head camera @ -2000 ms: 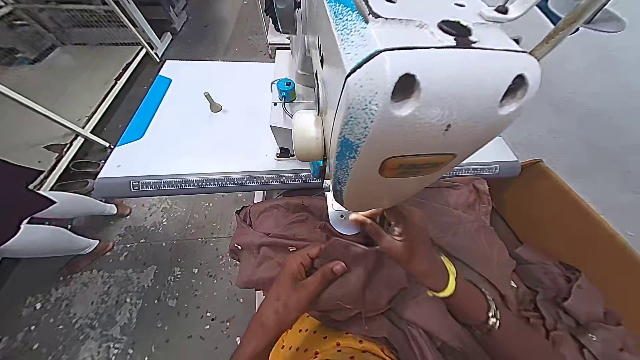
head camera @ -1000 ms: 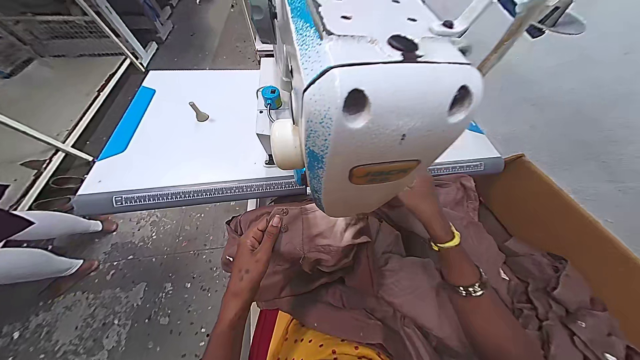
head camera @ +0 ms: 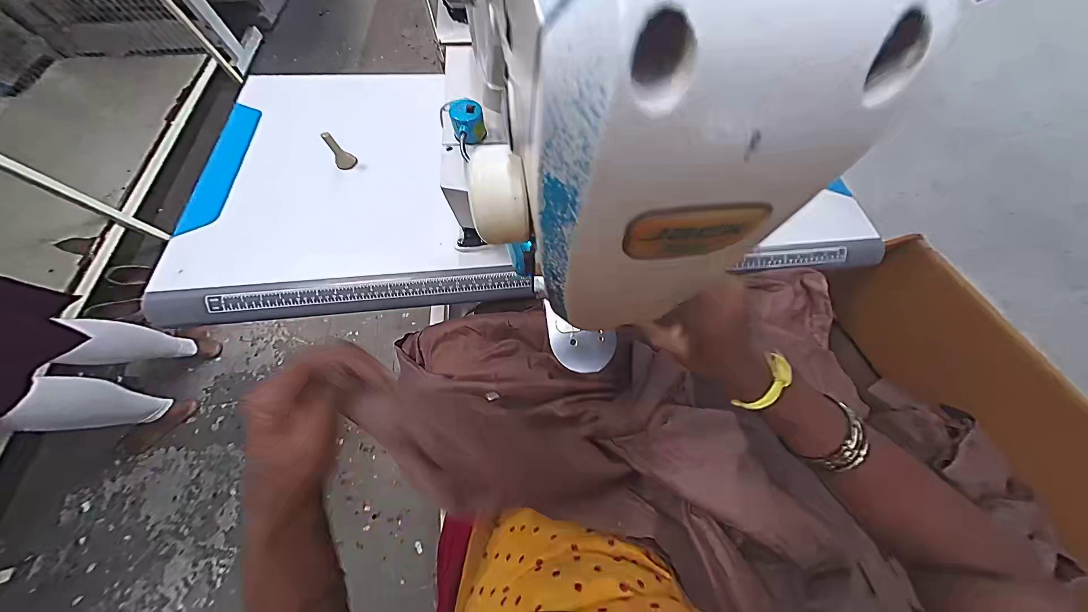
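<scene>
A brown cloth garment lies bunched beneath the head of a Jack industrial sewing machine and over my lap. My left hand, blurred, is closed on the garment's left edge and pulls it out into a fold. Just right of the machine's round metal plate, my right hand is at the cloth, its fingers partly hidden by the machine head; whether they grip it I cannot tell. A small pale button-like piece shows on the cloth.
The white machine table has a ruler strip along its front edge and a small peg on top. A cardboard box with more brown cloth stands at the right. At the left a person's legs show beside metal railing.
My left hand has moved left and now holds a fold of the garment out. My right hand stays near the machine head. The view has shifted closer to the machine.
</scene>
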